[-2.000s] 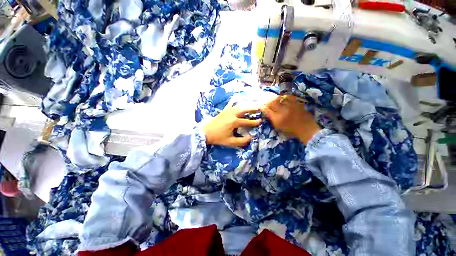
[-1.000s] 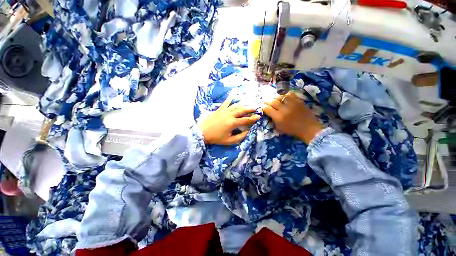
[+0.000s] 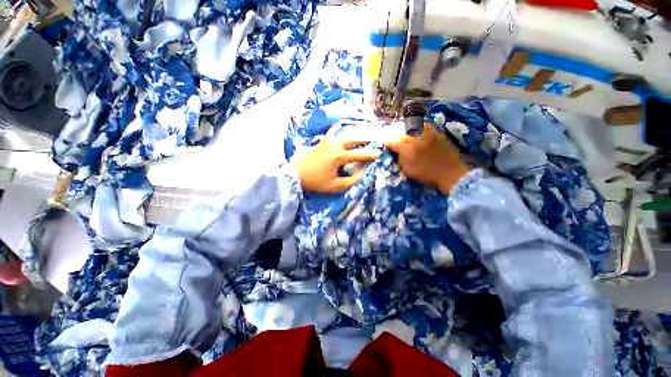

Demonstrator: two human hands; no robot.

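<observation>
Blue floral fabric (image 3: 368,228) lies bunched on the machine table in front of the needle area (image 3: 391,110) of the white sewing machine (image 3: 471,66). My left hand (image 3: 329,165) lies on the fabric, its fingertips on cloth just left of the needle. My right hand (image 3: 427,156) grips the fabric just below the presser foot area, close to my left fingertips. The cloth at the fingertips is overexposed and the presser foot is hard to see.
A heap of floral pieces (image 3: 176,88) lies at the table's left, with more below and in my lap. A grey device (image 3: 22,85) stands at far left. A blue crate (image 3: 20,342) is at lower left. A metal wire frame (image 3: 640,243) is at right.
Both hands have moved slightly up toward the needle with the fabric. My left fingers are a little more spread, and the cloth below the hands has shifted its folds.
</observation>
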